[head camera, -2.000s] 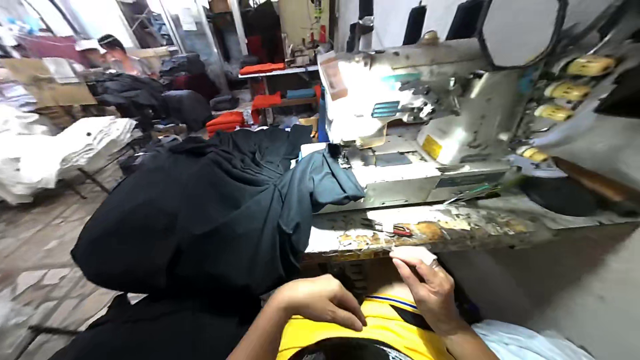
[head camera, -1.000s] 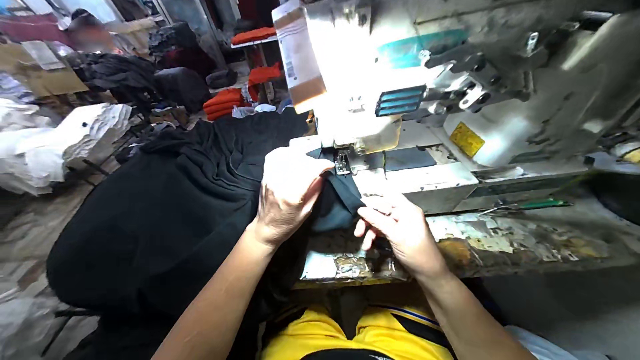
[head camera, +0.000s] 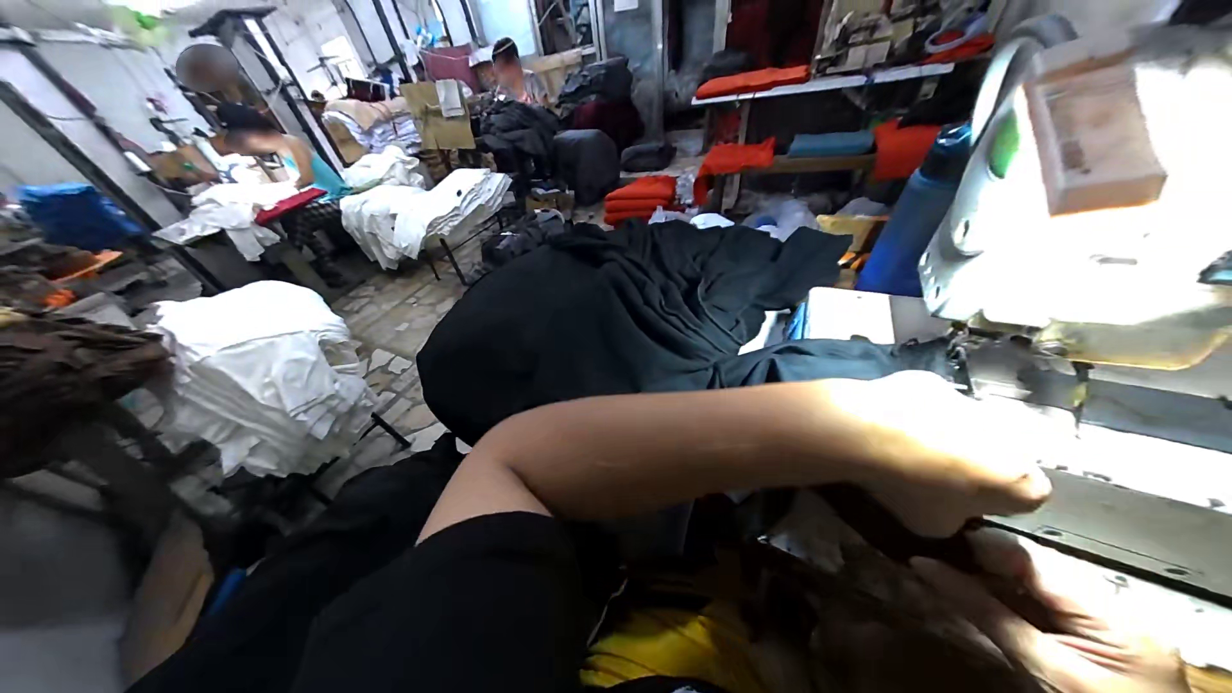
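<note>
An industrial sewing machine (head camera: 1107, 279) stands at the right, its head washed out by bright light. Dark fabric (head camera: 616, 318) is heaped left of it, with one part running to the needle area. My left hand (head camera: 962, 452) lies at the front of the machine bed, just below that fabric; its fingers point down, and whether they grip anything is unclear. Close below it, at the lower right, my right hand (head camera: 1068, 616) is partly cut off and blurred, with dark material between the two hands. What it holds cannot be made out.
A blue bottle (head camera: 910, 231) stands behind the machine bed. Beyond the heap are folded orange cloths (head camera: 640, 197) and a shelf (head camera: 828, 87). White garments (head camera: 265, 375) are stacked on a stand at the left. One person (head camera: 289, 159) sits at a work table farther back; another person (head camera: 515, 77) is behind.
The view has swung left, showing more of the room. My hands, at the fabric by the needle a second ago, are now lower, along the front of the machine bed.
</note>
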